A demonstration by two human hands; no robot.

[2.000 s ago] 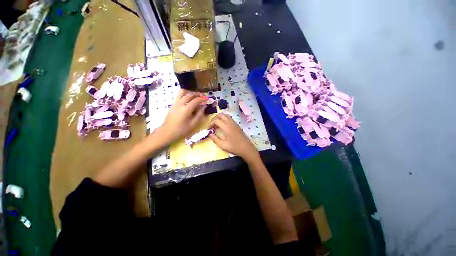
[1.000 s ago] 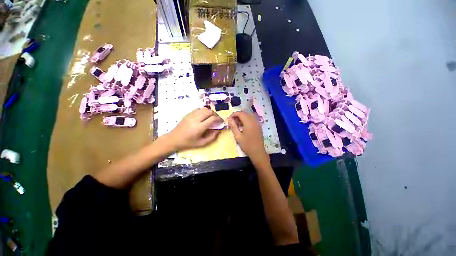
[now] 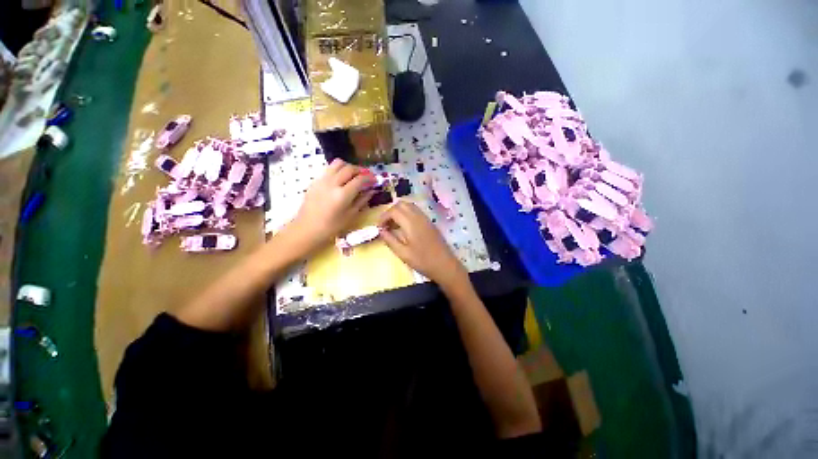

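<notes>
My left hand [image 3: 336, 199] is at the black locating blocks [image 3: 401, 187], its fingertips closed on the left end of a pink device unit [image 3: 382, 181] there; a red light spot shows at the fingers. My right hand [image 3: 418, 240] pinches the right end of a second pink unit [image 3: 361, 237] over the yellow work pad [image 3: 352, 274]. Its pale side faces up. Another pink unit [image 3: 441, 197] lies right of the blocks on the perforated plate [image 3: 287, 202]. The fingers partly hide the units.
A taped cardboard box [image 3: 350, 90] stands behind the blocks, with a black mouse [image 3: 409, 96] beside it. A blue tray [image 3: 511, 242] heaped with pink units is right. A pile of pink units [image 3: 206, 184] lies left on brown sheet [image 3: 170, 305], beside a green conveyor [image 3: 67, 260].
One second ago both hands were together over the pad at one unit. My left hand has moved up to the unit at the blocks; my right holds a unit lower down. The camera view has shifted.
</notes>
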